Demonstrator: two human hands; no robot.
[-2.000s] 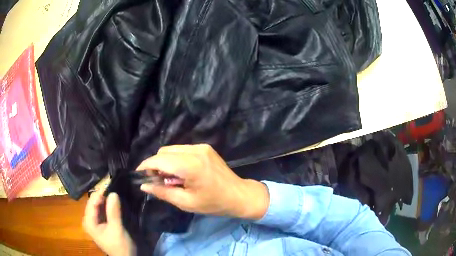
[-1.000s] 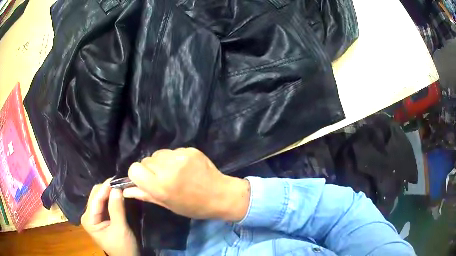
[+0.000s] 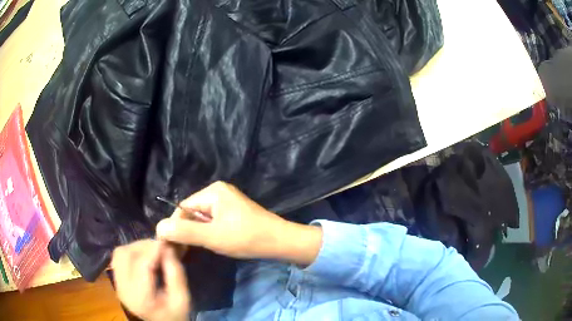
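Note:
The shiny black jacket lies spread and wrinkled over the pale table, its near part hanging over the front edge towards my body. My right hand is closed on the small snips, whose thin metal point sticks out past the fingers to the upper left. My left hand is just below and left of it, blurred, with its fingers bent at the dark cloth near the table's edge. Whether the fingers pinch the cloth is hidden by the blur. The two hands touch or nearly touch.
A red clear packet lies at the left on the pale table. An orange-brown wood section is at the lower left. Below the right edge are a dark garment, a red plastic item and a blue item.
The snips' point has lifted away from my left fingertips and now points to the upper left. My left hand has turned over and its fingers have moved down and right.

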